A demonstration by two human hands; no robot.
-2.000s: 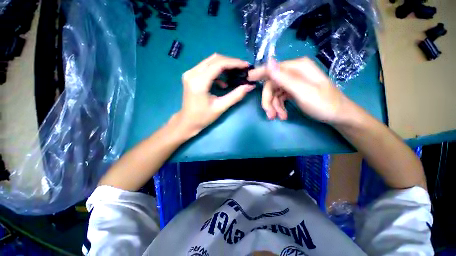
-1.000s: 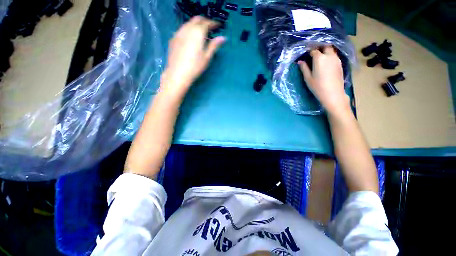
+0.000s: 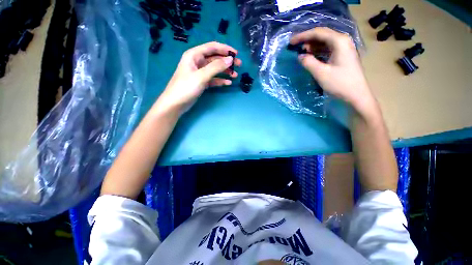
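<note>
My left hand (image 3: 199, 72) holds a small black cylindrical part (image 3: 231, 62) between thumb and fingers above the teal bench top. My right hand (image 3: 334, 64) pinches a smaller dark part (image 3: 298, 48) at its fingertips, over the open mouth of the labelled plastic bag (image 3: 259, 18). Another black piece (image 3: 246, 83) lies on the teal top between the hands, just right of my left hand. A loose pile of black cylindrical parts (image 3: 176, 15) lies beyond my left hand.
Several black pieces (image 3: 396, 23) lie on the cardboard sheet (image 3: 440, 88) at right. A large clear bag (image 3: 98, 93) drapes over the left container, with black parts along it. Blue plastic crates (image 3: 309, 181) stand below the bench edge.
My left hand has come back from the pile with a black part. My right hand has lifted out of the bag's mouth with a small dark part.
</note>
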